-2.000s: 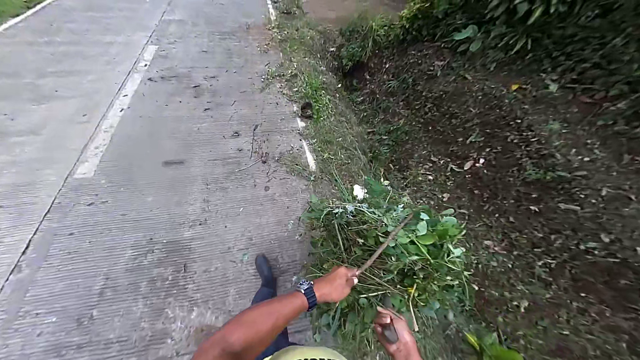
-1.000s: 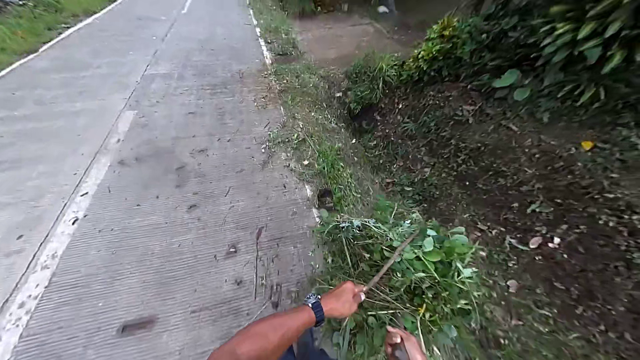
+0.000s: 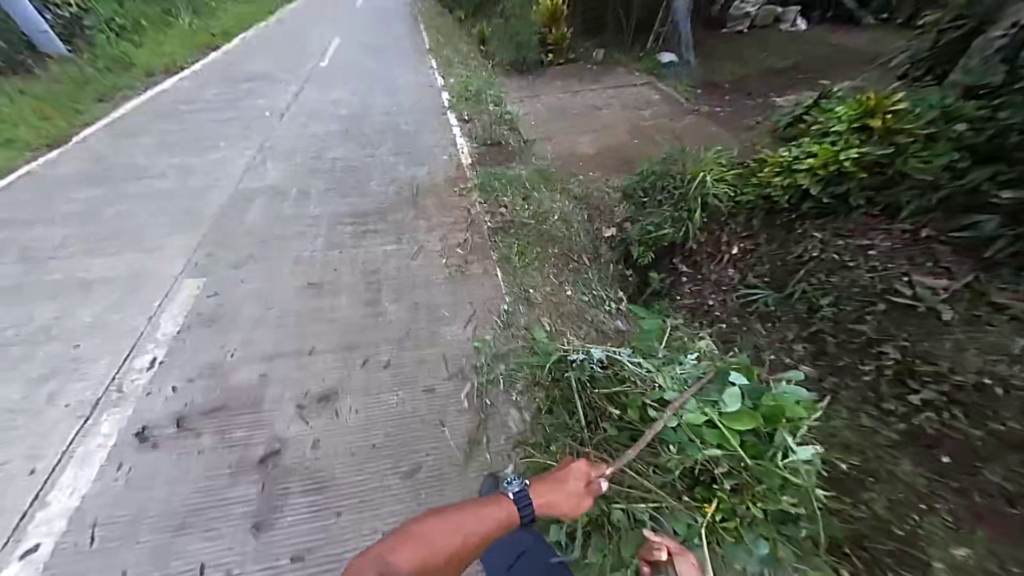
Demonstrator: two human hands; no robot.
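Observation:
My left hand (image 3: pixel 570 488), with a dark-strapped watch on its wrist, is closed around a thin wooden stick (image 3: pixel 660 424). The stick slants up and right across a bulky heap of cut green leaves, vines and grass (image 3: pixel 744 472). Low in the view, my right hand (image 3: pixel 668 554) is at the near side of the heap, with its fingers curled. The bottom edge cuts it off, and what it holds cannot be made out.
A ridged concrete road (image 3: pixel 344 384) with a white edge line (image 3: pixel 448 104) runs ahead on the left. Grassy verge (image 3: pixel 544 232) borders it. To the right are a leaf-littered ditch bank (image 3: pixel 904 360), shrubs (image 3: pixel 848 152) and a paved entrance (image 3: pixel 608 116).
The view has advanced along the road and tilted up, bringing more of the paved entrance in. The plant heap has stayed by both hands, and the stick is still in my left hand.

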